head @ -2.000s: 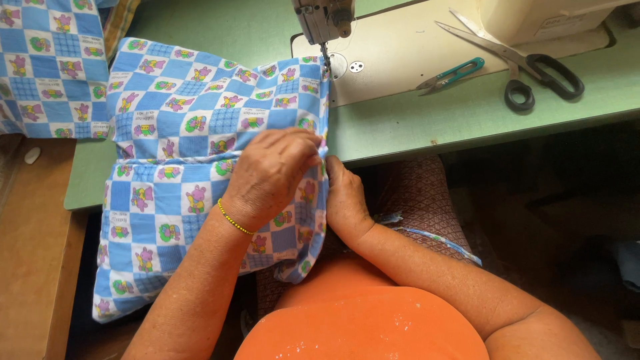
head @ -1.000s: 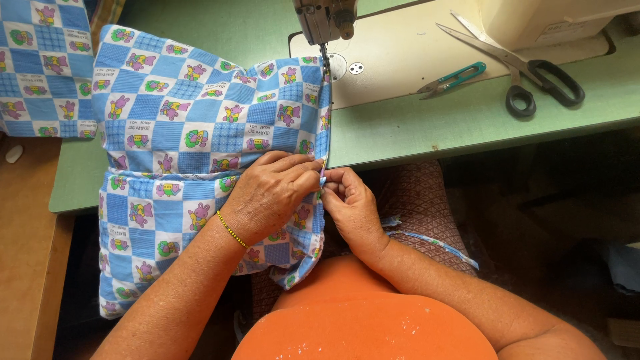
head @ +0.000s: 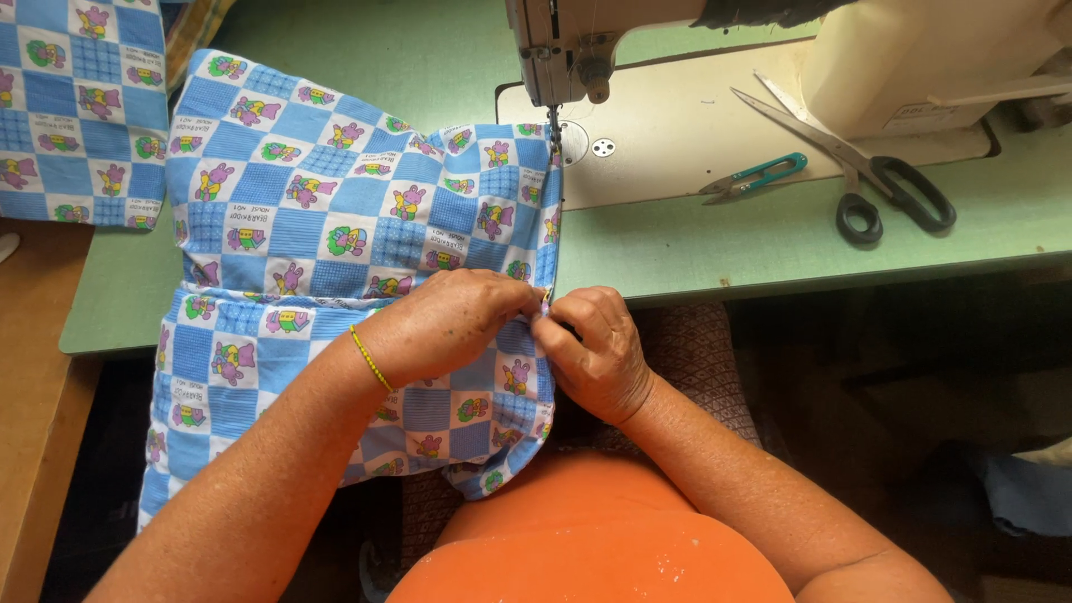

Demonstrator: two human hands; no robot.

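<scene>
A padded blue and white checked cloth piece with printed cartoon animals lies over the table edge. Its right edge, with a narrow patterned binding strip, runs up to the needle and presser foot of a sewing machine. My left hand, with a yellow beaded bracelet at the wrist, rests on the cloth, its fingertips pinching the bound edge. My right hand meets it from the right, thumb and index finger pinching the same strip. The fingertips of the two hands nearly touch.
Teal thread snips and black-handled scissors lie on and beside the pale machine bed. A second piece of the same checked cloth is at the upper left. The green tabletop ends just above my right forearm.
My right hand has risen from beside the cloth's lower edge to the binding by my left fingertips. The loose strip end seen over my lap earlier no longer shows.
</scene>
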